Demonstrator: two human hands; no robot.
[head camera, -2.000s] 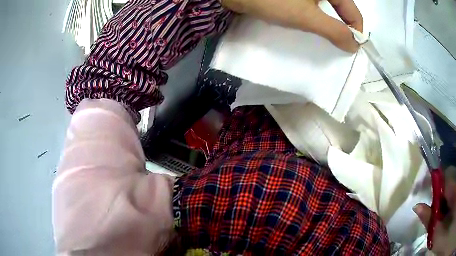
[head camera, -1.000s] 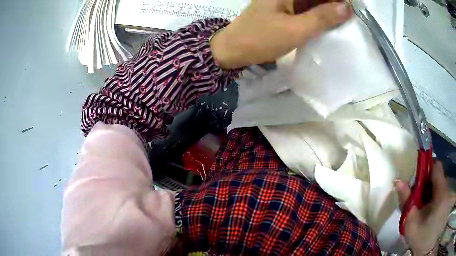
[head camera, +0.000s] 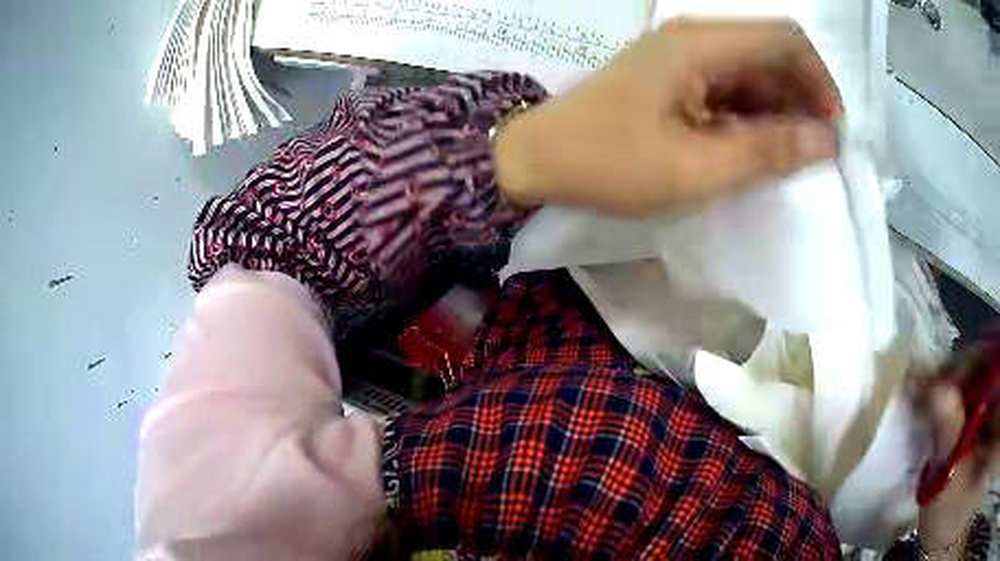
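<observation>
My left hand (head camera: 669, 126) is at the upper middle, blurred, fingers closed on the upper part of a white fabric piece (head camera: 795, 247) that hangs below it. A soft heap of cream-white fabric (head camera: 757, 384) hangs at the right of my lap, under the held piece. My right hand (head camera: 941, 482) is at the lower right edge, blurred and partly cut off, around the red handles of the scissors (head camera: 970, 433). The scissor blades are not visible.
A fanned bundle of white pieces (head camera: 214, 82) lies at the upper left on the grey-blue surface (head camera: 66, 362). The white table edge with printed marks (head camera: 461, 33) is at the top. A dark drawer or tray (head camera: 373, 356) with something red is below my left sleeve. Thread ends lie at left.
The scissor blades, earlier reaching up to the fabric near my left hand, are out of sight; the handles moved right. My left hand moved right and down, and the fabric now hangs lengthwise.
</observation>
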